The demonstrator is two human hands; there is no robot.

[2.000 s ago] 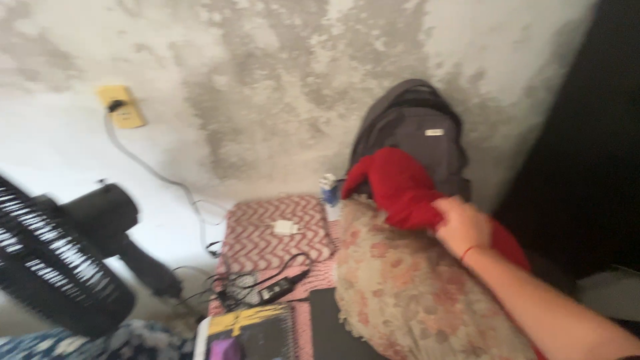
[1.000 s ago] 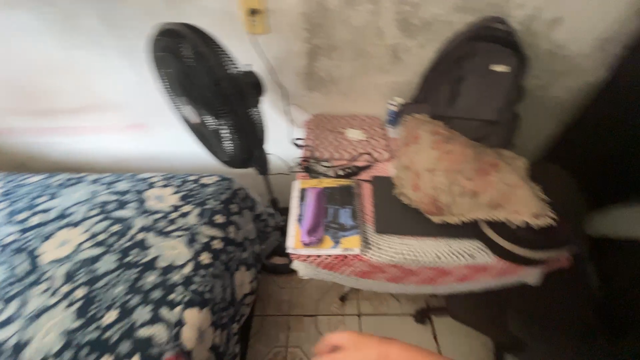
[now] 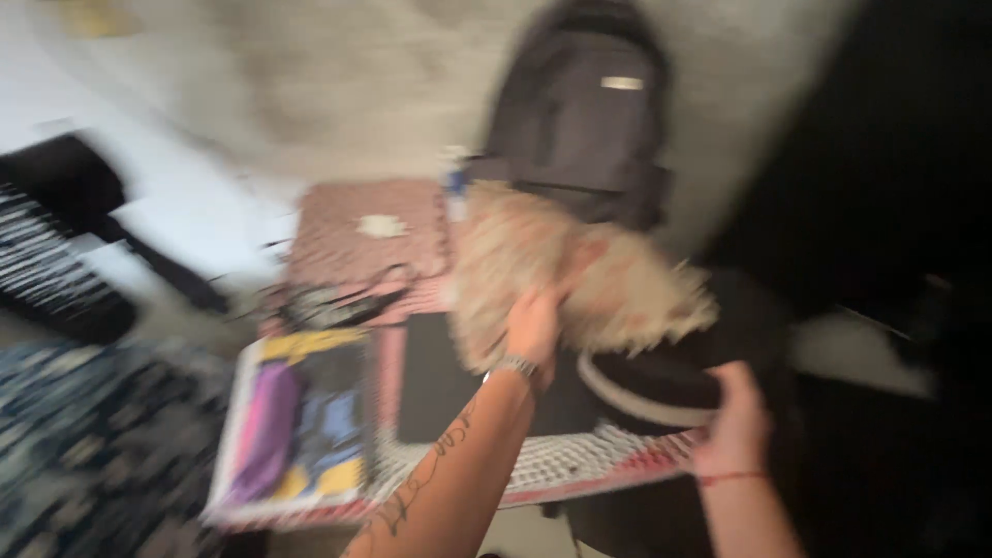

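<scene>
My left hand [image 3: 535,329] is on a beige fringed cloth with reddish patches [image 3: 604,283], bunched over the table; blur hides whether its fingers grip it. At the table's right end my right hand [image 3: 732,415] holds a black item with a pale curved edge [image 3: 651,403], whose kind I cannot tell. A flat dark item [image 3: 442,380] lies under and beside the cloth. Behind the cloth a dark grey backpack [image 3: 581,116] leans on the wall.
The table's patterned cover [image 3: 558,469] carries a zigzag-patterned case [image 3: 364,225], black cables [image 3: 333,306], and a notebook [image 3: 333,418] with a purple pouch [image 3: 267,430] on it. A black fan [image 3: 62,232] and a floral-covered bed [image 3: 85,457] are at the left.
The red cloth my right hand held two seconds ago is out of sight. Both hands have since come to the table, one on the beige cloth, the other at the black item.
</scene>
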